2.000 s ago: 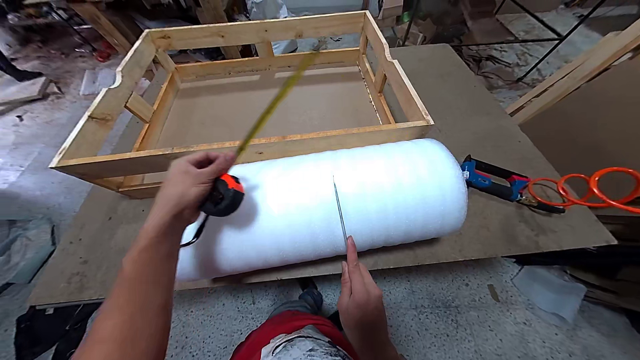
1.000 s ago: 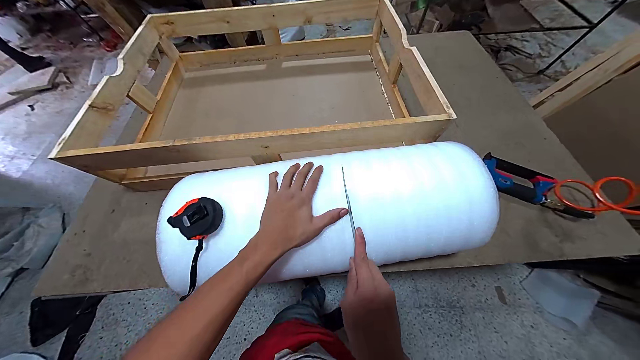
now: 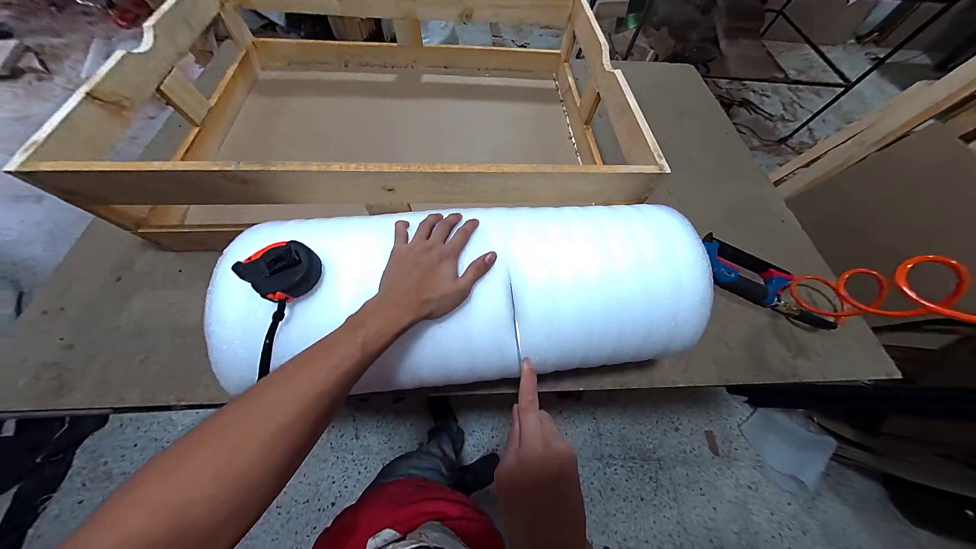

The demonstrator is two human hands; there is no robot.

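A thick white foam roll (image 3: 610,282) lies along the near edge of the board-topped table. My left hand (image 3: 431,271) is spread flat on its upper side, holding nothing. Below the roll's near side, my right hand (image 3: 537,457) is closed around a knife whose handle is hidden in the fist; the index finger lies along the thin blade (image 3: 518,335). The blade sits in a narrow slit that runs across the roll, just right of my left hand. A black and orange tape measure (image 3: 280,271) rests on the roll's left part, its black strap hanging down the near side.
Behind the roll stands a wooden frame (image 3: 343,183) on the table (image 3: 732,198). A blue and black pneumatic tool (image 3: 740,274) with a coiled orange air hose (image 3: 934,267) lies by the roll's right end. Lumber and a panel (image 3: 892,198) stand at the right.
My left hand held the tape measure with its yellow blade out; the tape measure now lies on the roll and that hand presses the foam. My right hand has drawn the knife toward the near side.
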